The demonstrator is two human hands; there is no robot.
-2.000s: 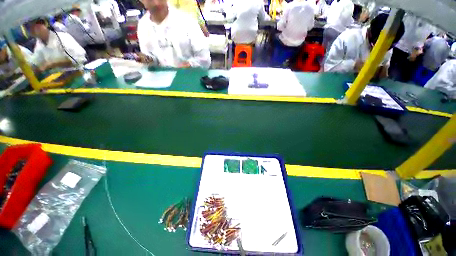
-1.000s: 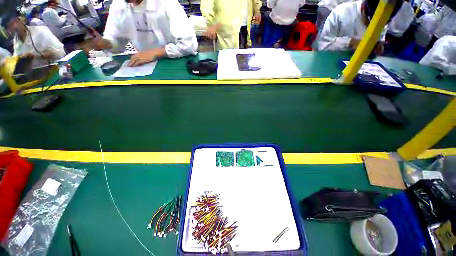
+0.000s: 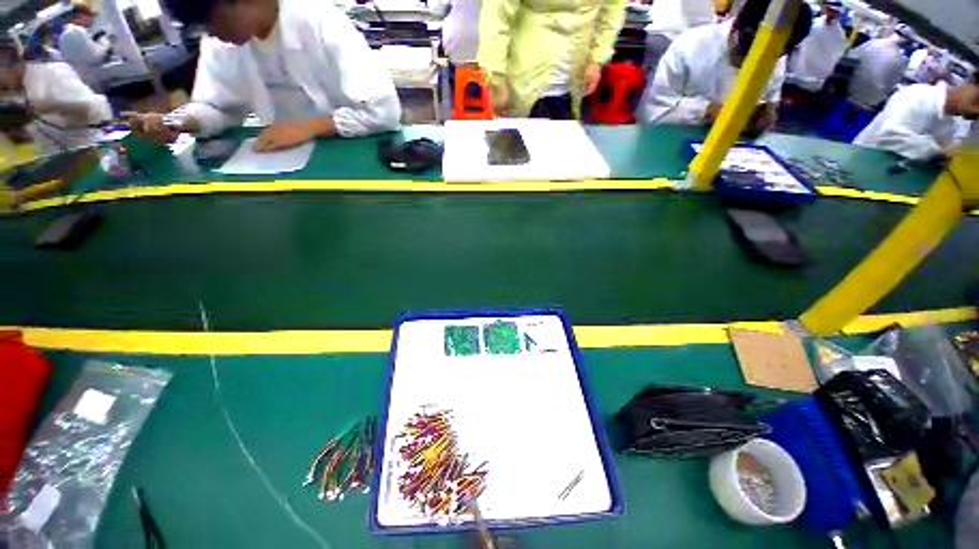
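The white tray (image 3: 505,397) with a blue rim stands in front of me. A heap of red, yellow and black connector leads (image 3: 433,463) lies in its near left part. Green PCB panels (image 3: 483,339) lie at its far end, and a few thin loose wires (image 3: 571,485) at its near right. A bunch of greener wired pieces (image 3: 346,461) lies left of the tray. A slim metallic tip (image 3: 482,525) crosses the tray's near rim, cut off by the bottom edge; what it belongs to is hidden. Neither of my hands is in view.
Solder wire (image 3: 231,421) curves over the bench at left, near dark tweezers (image 3: 147,519), a plastic bag (image 3: 91,445) and a red bin (image 3: 19,402). At right are a black pouch-like item (image 3: 690,421), white tub (image 3: 757,483), blue box (image 3: 821,461) and yellow post (image 3: 891,252). People sit opposite.
The view has shifted, so the tray and bench items sit further left. The person opposite at left has bent down over the bench. A person in yellow now stands behind the opposite bench.
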